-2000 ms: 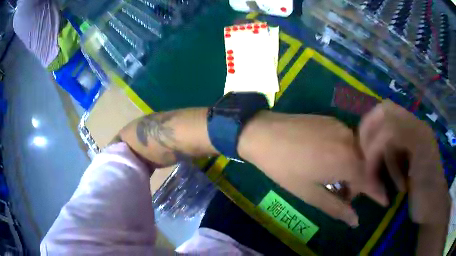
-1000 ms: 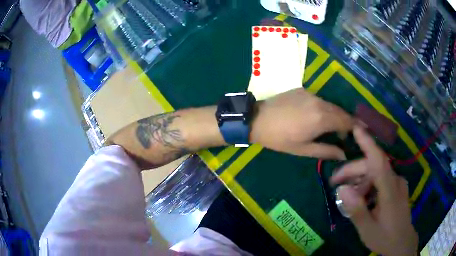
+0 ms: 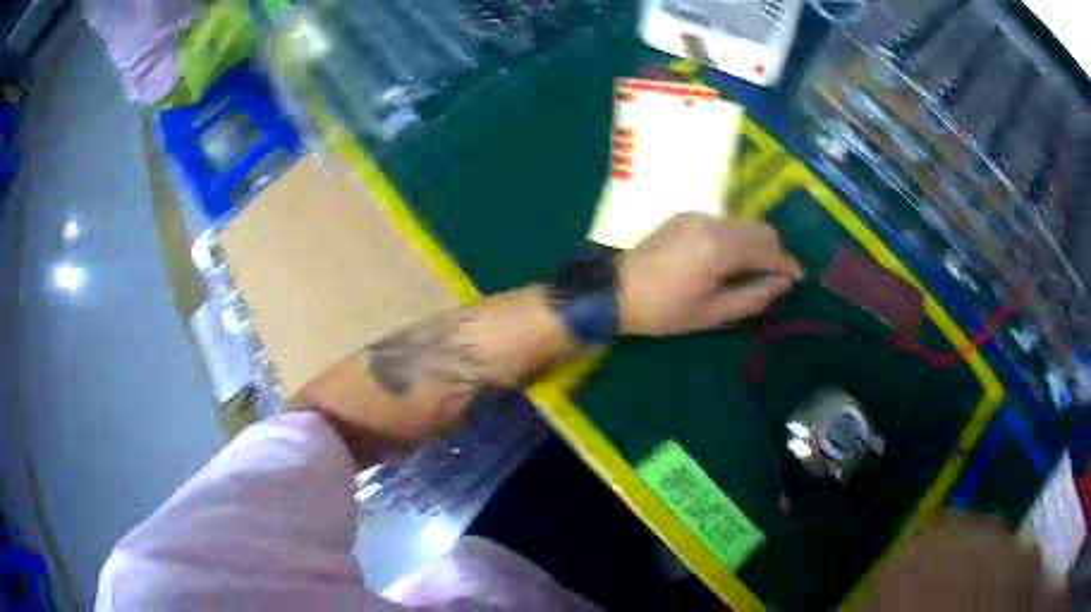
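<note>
The shiny metal fixture sits on the green mat inside the yellow tape, with no hand touching it. My left hand, with a dark watch on the wrist, is above and left of the fixture, at the lower edge of the dot sticker sheet. Its fingers are curled in; whether they hold anything is hidden. My right hand is a blur cut off by the bottom edge at the right, so its grip cannot be told. A red wire curves beside the dark red pad.
Blurred parts trays stand along the right, with more clear trays at the upper left. A green label lies by the front tape. Cardboard, a blue stool and part of a person are at the left.
My right hand has moved down and right, off the fixture, which now shows. My left hand has drawn back left and curled its fingers. The view has shifted slightly.
</note>
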